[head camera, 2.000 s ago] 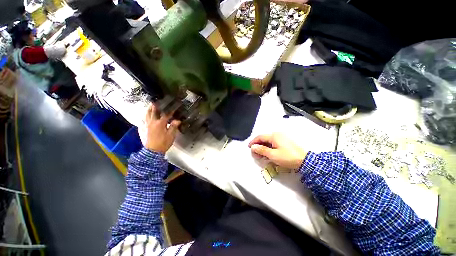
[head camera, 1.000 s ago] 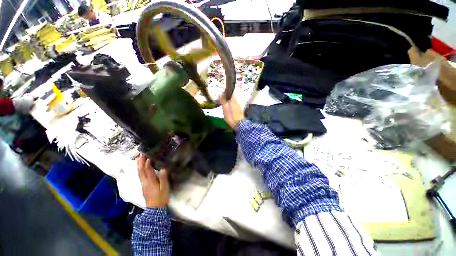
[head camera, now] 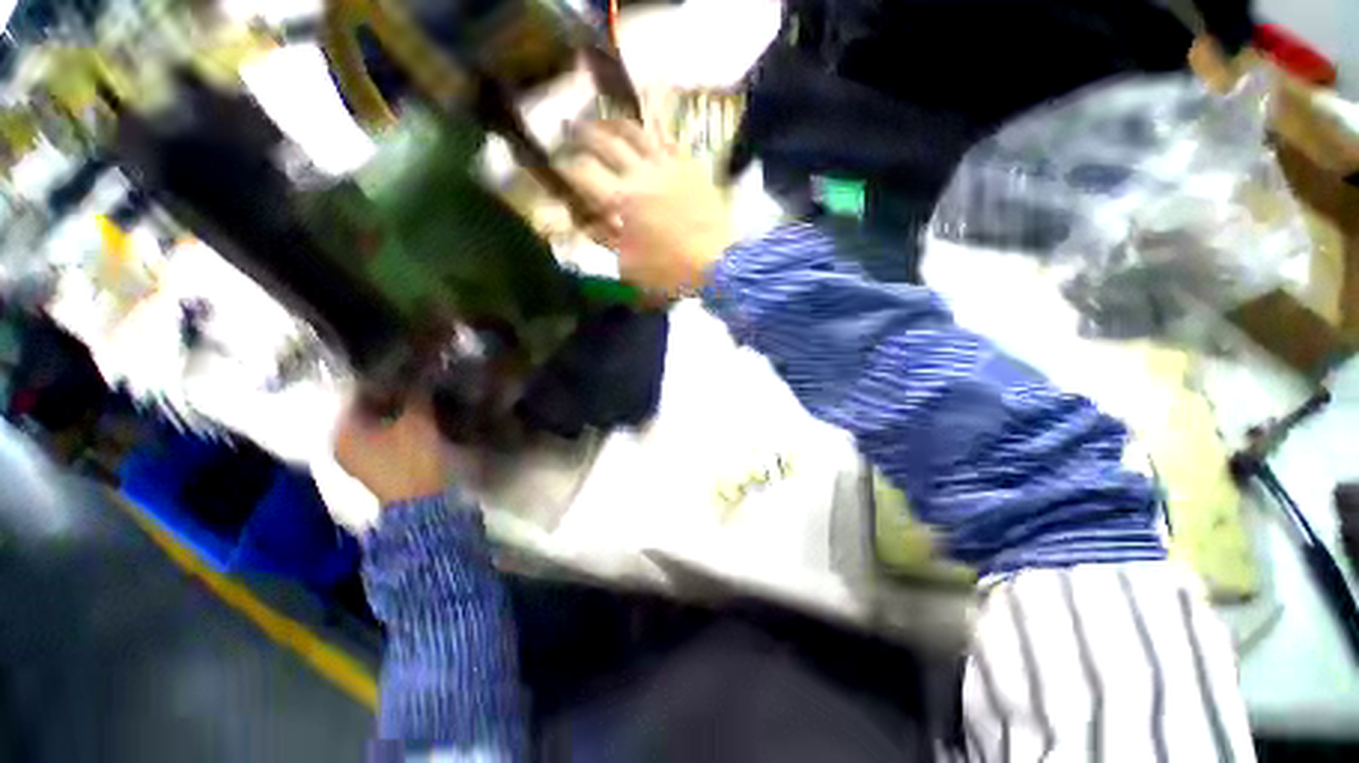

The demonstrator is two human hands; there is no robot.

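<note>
The frame is blurred by motion. The green hand press (head camera: 455,224) stands at the upper left with its dark head tilted in view. My left hand (head camera: 391,444) is at the dark die area (head camera: 474,373) under the head; its fingertips are hidden there, and I cannot tell what they hold. My right hand (head camera: 651,204) is at the lower right part of the handwheel (head camera: 358,67), fingers spread against it; whether they grip the rim is too blurred to tell. Several small pale gold fittings (head camera: 753,482) lie on the white sheet right of the press.
A clear plastic bag (head camera: 1133,209) with dark contents lies at the right. Black cloth (head camera: 879,90) is piled behind. A yellow-green board (head camera: 1192,477) is partly under my right sleeve. A blue bin (head camera: 239,499) stands beside the bench at the left. A black-handled tool (head camera: 1300,514) lies far right.
My right hand went from the white sheet by the fittings up to the handwheel, and is now on it with fingers more spread. My left hand stays at the die area. The view has shifted.
</note>
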